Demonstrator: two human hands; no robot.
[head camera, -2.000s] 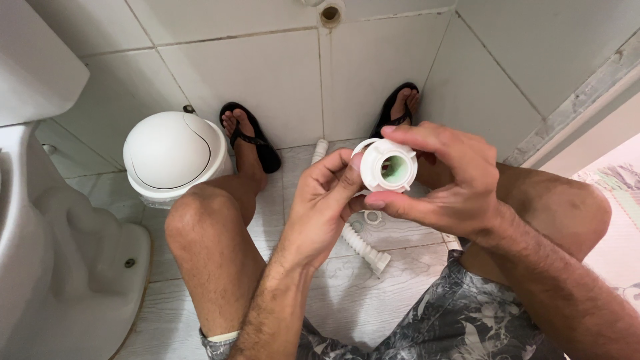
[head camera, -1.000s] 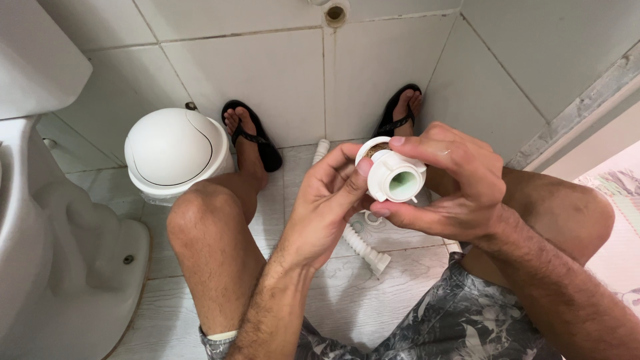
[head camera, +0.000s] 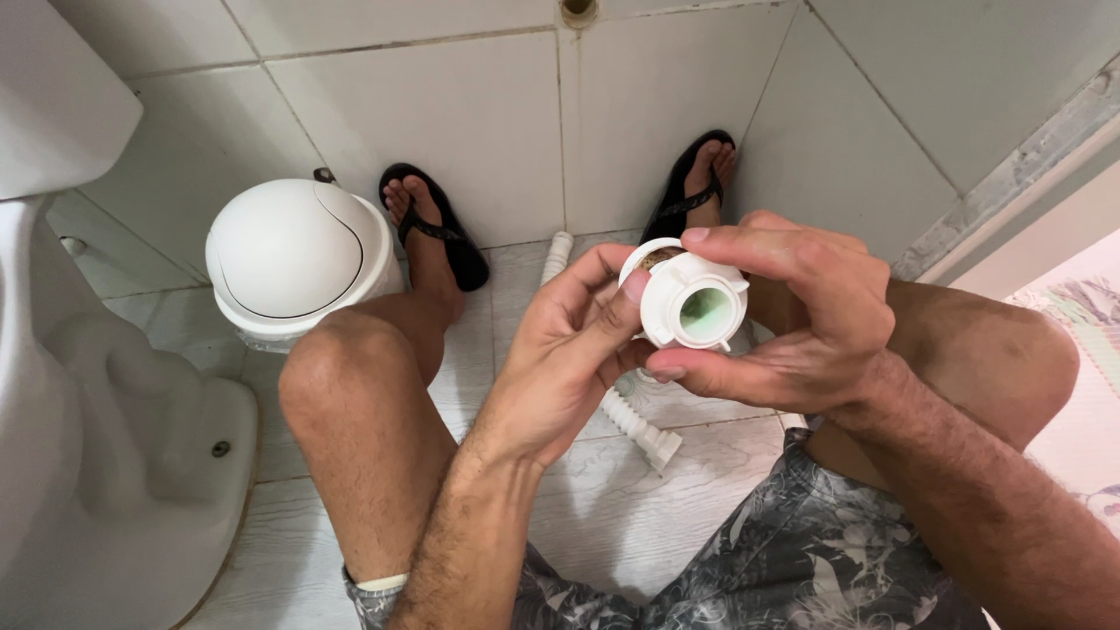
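Between my hands is a white plastic drain fitting (head camera: 661, 317) with a winged nut and a round opening, greenish inside, facing up toward me. My left hand (head camera: 577, 341) grips a white flanged ring (head camera: 626, 262) at its left side, where brown residue shows in the gap. My right hand (head camera: 787, 315) holds the winged nut between thumb and fingers, from above and below. Under the hands, a white corrugated drain hose (head camera: 632, 420) lies on the floor, its middle hidden by my left hand. Its far end reaches toward the wall.
A white swing-lid bin (head camera: 289, 254) stands left of my knee, beside the toilet (head camera: 131, 420). The tiled wall ahead has a round drain hole (head camera: 578, 10). My feet in black flip-flops (head camera: 451, 241) are near the wall. A patterned mat (head camera: 1081, 350) lies at the right.
The fitting has tilted in my hands: two seconds ago its opening faced more directly up, and now the brown residue shows between flange and nut. Both hands have kept hold.
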